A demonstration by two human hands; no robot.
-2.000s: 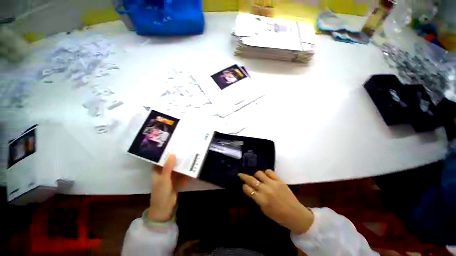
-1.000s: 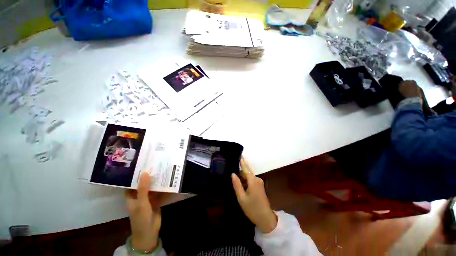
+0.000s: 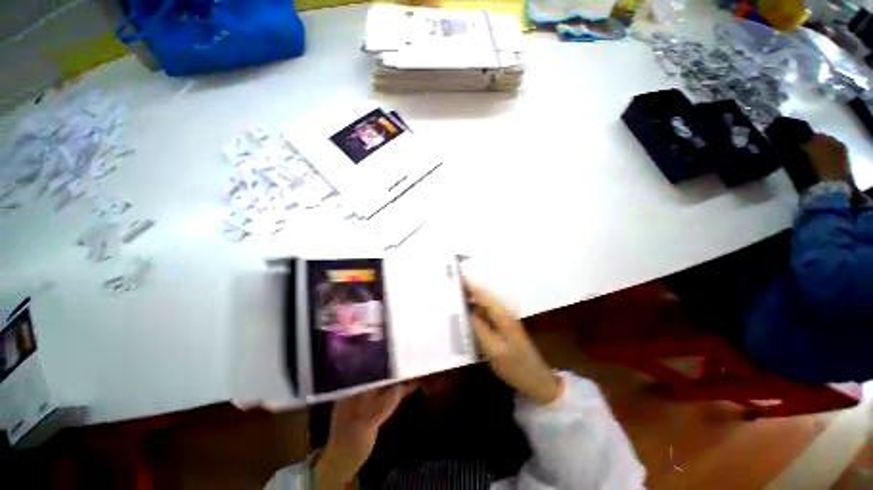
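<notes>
A white retail box (image 3: pixel 426 311) with a dark picture panel is held at the table's front edge, slightly blurred. A black edge of the inner tray (image 3: pixel 290 325) shows at its left end; the rest of the tray is hidden inside. A white flap sticks out to the left. My left hand (image 3: pixel 362 421) is under the box's lower edge, its fingers partly hidden. My right hand (image 3: pixel 507 340) holds the box's right end.
Flat cartons (image 3: pixel 369 172) and small white pieces (image 3: pixel 273 187) lie behind the box. Beyond are a carton stack (image 3: pixel 445 53) and a blue bag (image 3: pixel 225 33). Black trays (image 3: pixel 680 139) and a neighbour's arm (image 3: pixel 833 239) are at right. Another box (image 3: pixel 24 383) is at left.
The black tray, earlier sticking out of the box's right end, is now inside, with its edge showing at the left. My right hand has moved to the box's right end. The view has shifted.
</notes>
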